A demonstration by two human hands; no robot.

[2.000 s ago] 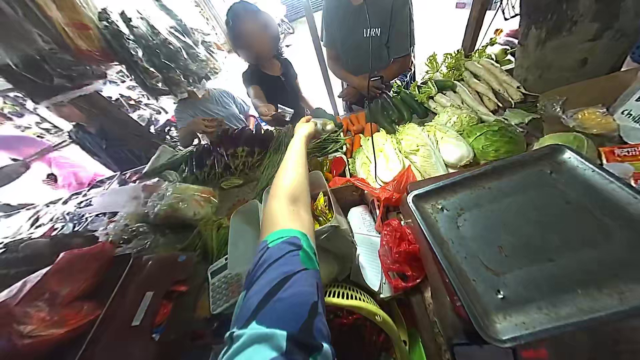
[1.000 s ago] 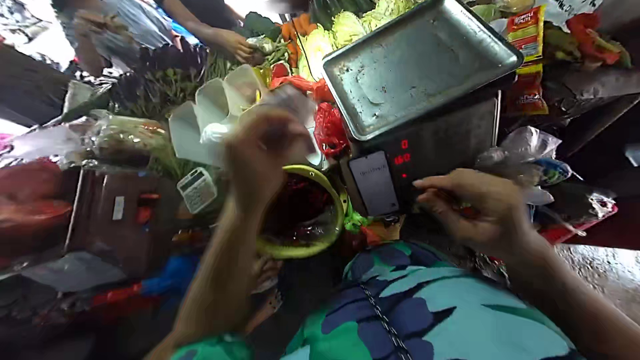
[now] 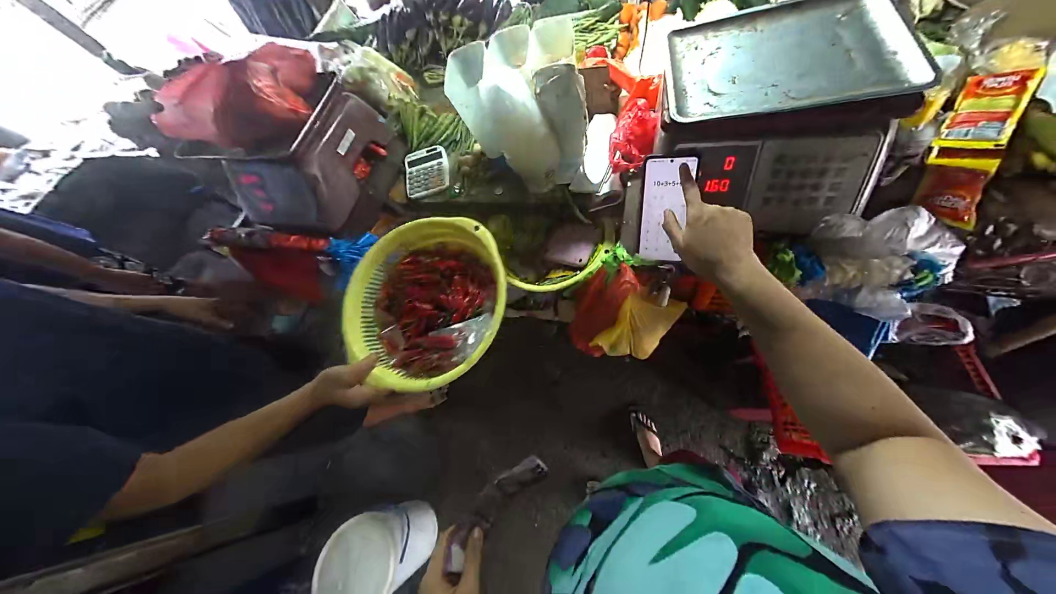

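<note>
My right hand (image 3: pixel 708 231) reaches over a smartphone (image 3: pixel 660 206) with a bright screen, index finger extended at its upper right and thumb apart over the screen. Nothing is held in it. The phone leans on the front of a digital scale (image 3: pixel 817 177) with red lit digits and a metal tray (image 3: pixel 792 62) on top. My left hand is not in view. To the left, a co-worker's hand (image 3: pixel 346 384) holds the rim of a yellow plastic basket (image 3: pixel 356 309) of red chillies (image 3: pixel 437 301), with a clear plastic bag in it. Another person's hand is at the bottom edge, by a white cap.
A white calculator (image 3: pixel 427 172) lies left of pale plastic containers (image 3: pixel 516 103). A second scale (image 3: pixel 338 165) with red plastic bags stands at the left. Red and yellow bags (image 3: pixel 619 313) hang below the phone. Plastic bags and a red crate (image 3: pixel 792 412) are at the right.
The yellow basket was in front of the containers one second ago; it is now farther left in another person's hand. My left hand has left the view. My right hand has moved over the phone.
</note>
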